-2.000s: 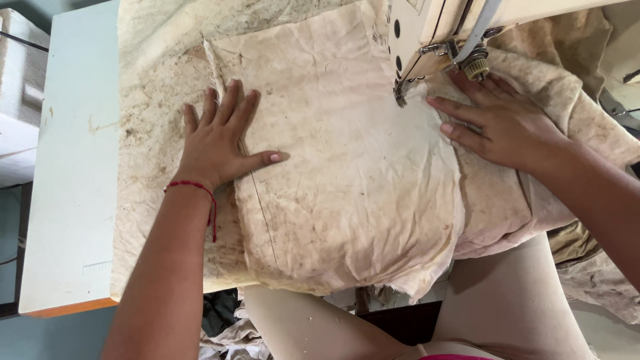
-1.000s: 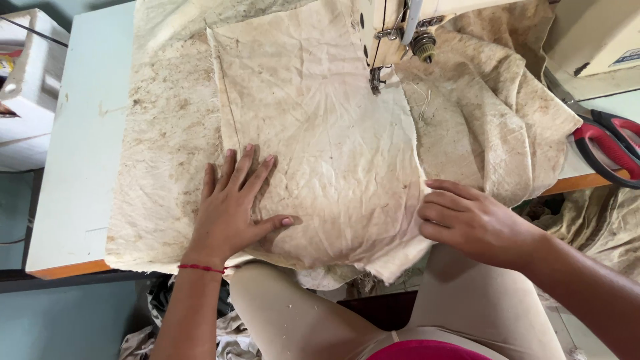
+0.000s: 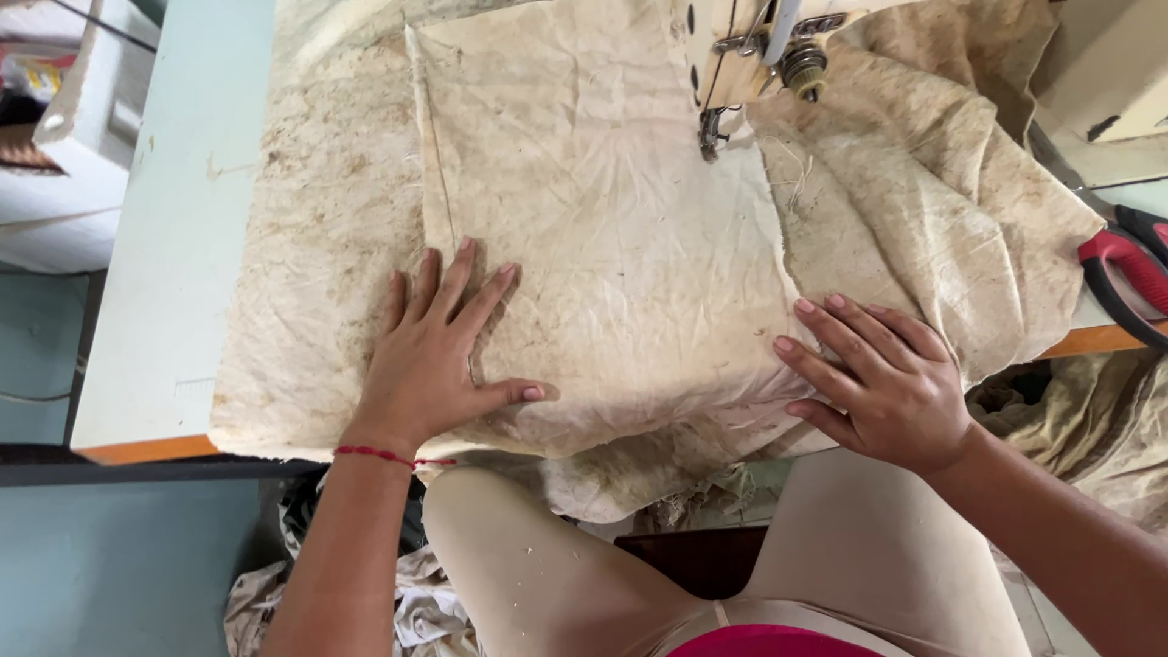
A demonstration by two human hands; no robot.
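A stained off-white cloth panel [image 3: 602, 210] lies over a larger stained cloth [image 3: 310, 201] on the sewing machine table. Fingers spread, my left hand [image 3: 443, 347] rests flat across the panel's left edge and the cloth beside it. My right hand [image 3: 867, 379] lies palm down at the panel's lower right edge, fingers slightly apart, pinching nothing visible. The presser foot [image 3: 710, 137] of the sewing machine [image 3: 739, 46] stands on or just above the panel near its right edge; which of these cannot be told. Loose threads [image 3: 798, 173] lie right of it.
Bunched cloth [image 3: 912, 173] covers the table's right side. Scissors with red and black handles [image 3: 1131, 265] lie at the far right edge. A white foam box [image 3: 82, 146] stands left of the pale tabletop [image 3: 173, 237]. More cloth [image 3: 1095, 420] hangs below the table at right.
My right hand has moved from beside the presser foot down to the panel's lower right edge. My left hand has moved toward the table's front edge. The panel's near end has shifted.
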